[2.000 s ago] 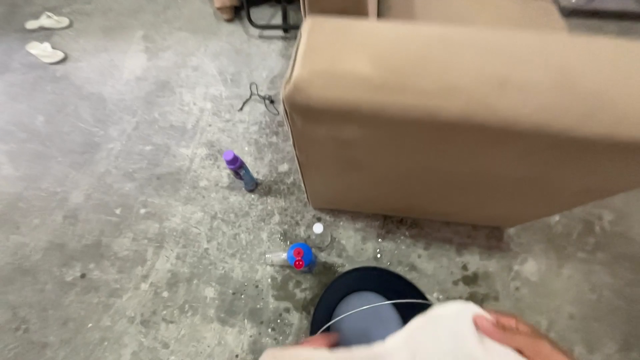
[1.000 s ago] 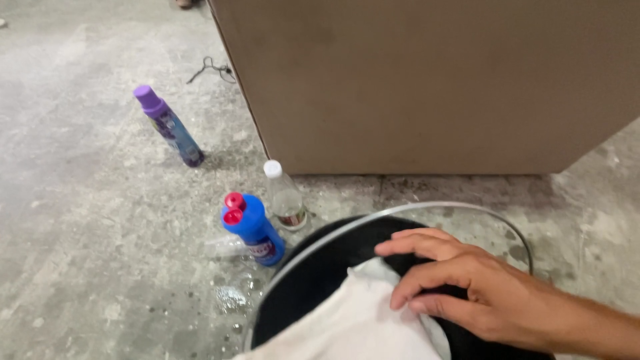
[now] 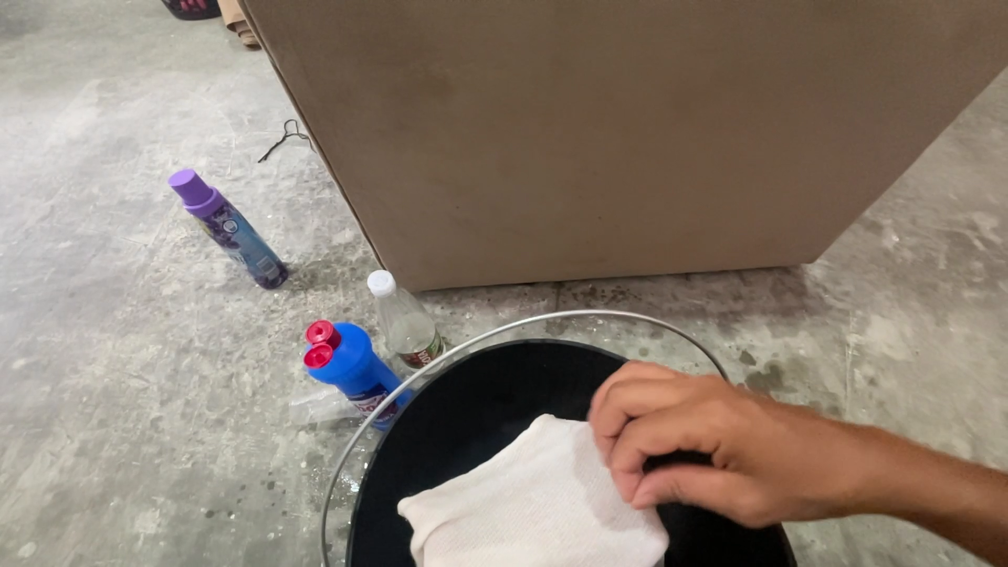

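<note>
My right hand (image 3: 693,441) reaches in from the right over a black bucket (image 3: 480,378), its fingers closed on the edge of a white cloth (image 3: 543,504). The cloth hangs over the bucket's opening and runs out of the bottom of the view. A thin metal handle (image 3: 583,313) arches round the far side of the bucket. Left of the rim stands a blue bottle with a red cap (image 3: 350,362), its flip lid raised. Just behind it is a clear bottle with a white cap (image 3: 409,327). My left hand is outside the view.
A large brown upholstered piece of furniture (image 3: 614,142) stands behind the bucket. On the concrete floor (image 3: 142,378) at left is a purple-capped bottle (image 3: 236,236). A clear plastic item (image 3: 319,408) lies beside the blue bottle, and a dark cord (image 3: 279,142) near the furniture's edge.
The view has come closer to the bucket. My right hand's fingers, more spread over the cloth a second ago, have closed on its edge. My left hand, partly seen two seconds ago, is out of view.
</note>
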